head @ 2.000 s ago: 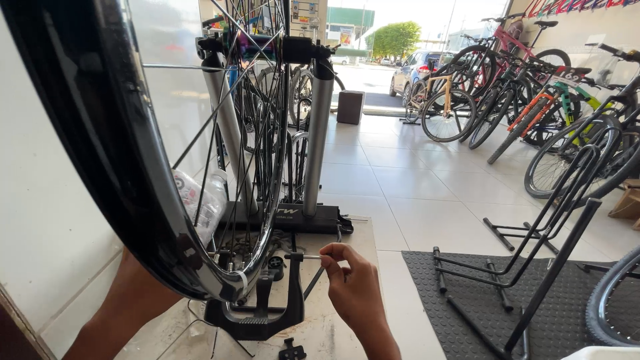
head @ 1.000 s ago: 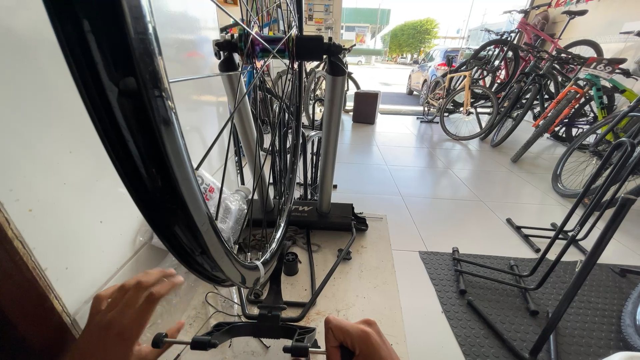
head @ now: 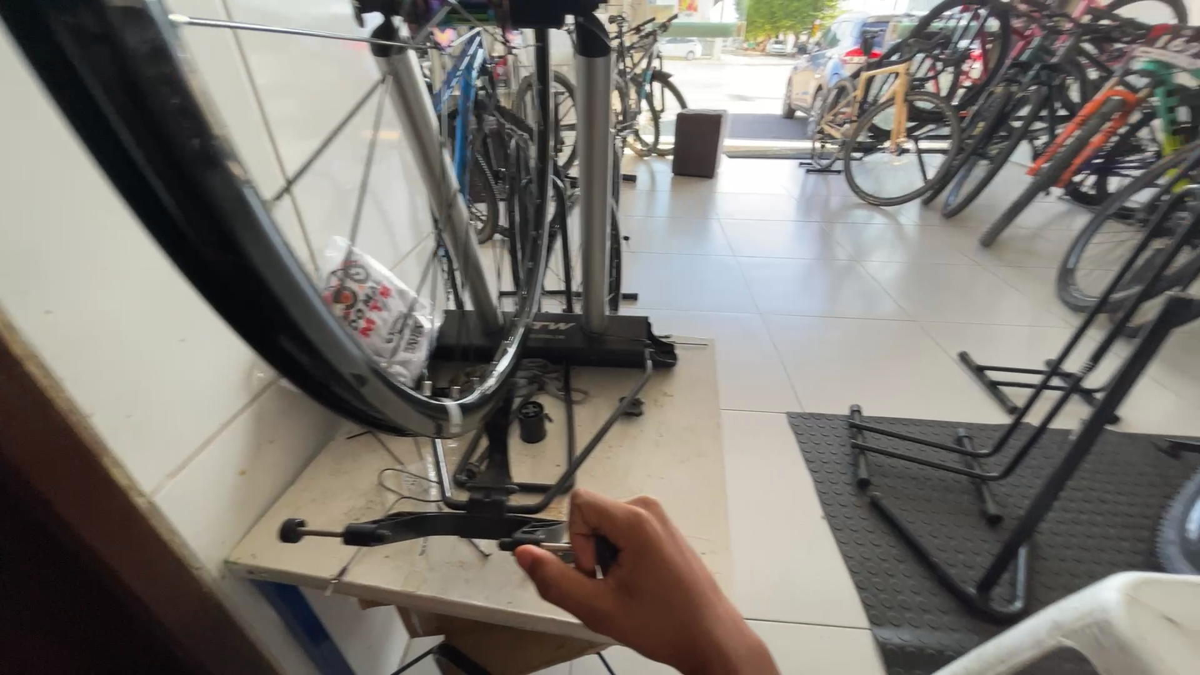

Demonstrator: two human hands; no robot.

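A bicycle wheel (head: pixel 281 272) with a black rim stands upright in a wheel truing stand (head: pixel 592 187) with two silver posts. The stand's black base (head: pixel 600 339) rests on a worn, light bench top. Below the rim, the black gauge arm (head: pixel 441 527) is swung down toward the bench's near edge, with an adjusting screw at each end. My right hand (head: pixel 637 581) grips the right screw's dark knob between thumb and fingers. The left screw's knob (head: pixel 292 531) sticks out untouched. My left hand is out of view.
A printed plastic bag (head: pixel 375 309) lies behind the rim, and a small black cylindrical part (head: pixel 532 422) stands on the bench. A black floor bike stand (head: pixel 1059 469) is on the rubber mat (head: pixel 825 487) at right, near a white plastic chair (head: pixel 1106 623). Bicycles line the back right.
My left hand, near the left screw a second ago, has left the view. The gauge arm, close to the rim two seconds ago, now sits lower and apart from it. My right hand stays at the right screw.
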